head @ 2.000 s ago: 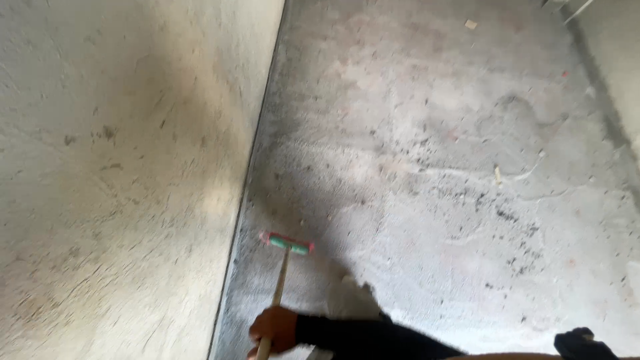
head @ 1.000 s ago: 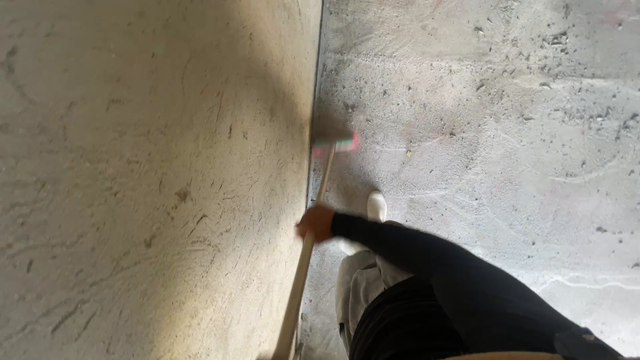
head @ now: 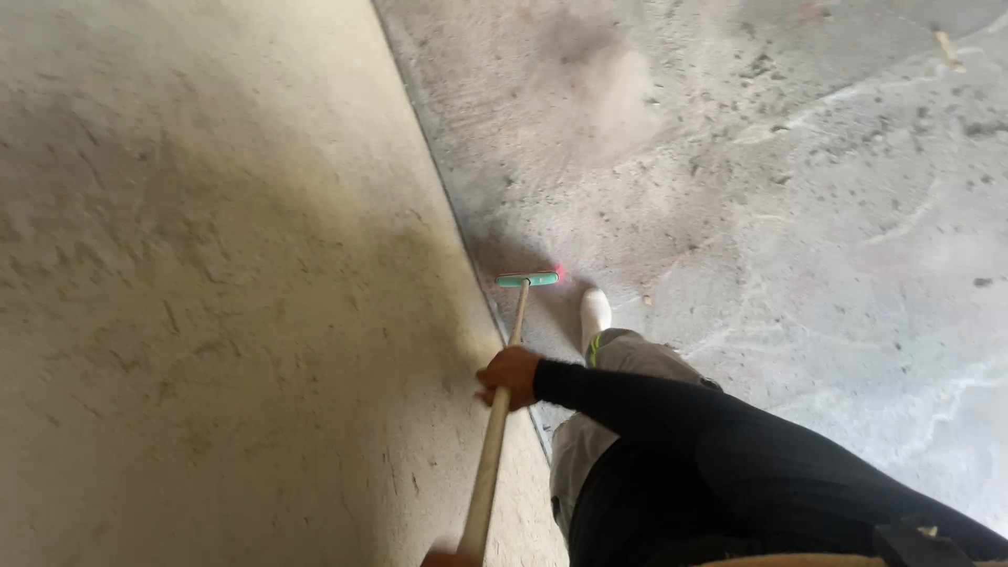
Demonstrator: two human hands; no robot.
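Note:
A push broom with a green head (head: 528, 279), pinkish-red bristles and a long wooden handle (head: 488, 465) stands on the concrete floor, its head close to the foot of the wall. My right hand (head: 508, 378), at the end of a black sleeve, is closed around the lower part of the handle. At the bottom edge of the view, my left hand (head: 449, 557) is blurred and mostly cut off, gripping the handle higher up. Dust or a pale smear lies on the floor ahead of the broom head.
A rough plastered wall (head: 236, 315) fills the left side and meets the floor along a dark line. My light-coloured shoe (head: 596, 311) and grey trouser leg (head: 642, 354) are just right of the broom. Small debris and a pale scrap (head: 949, 51) lie on the rough concrete floor (head: 827, 236).
My right hand stays on the handle throughout. The broom head remains near the wall's foot, while the view has shifted. My left hand was not visible two seconds ago.

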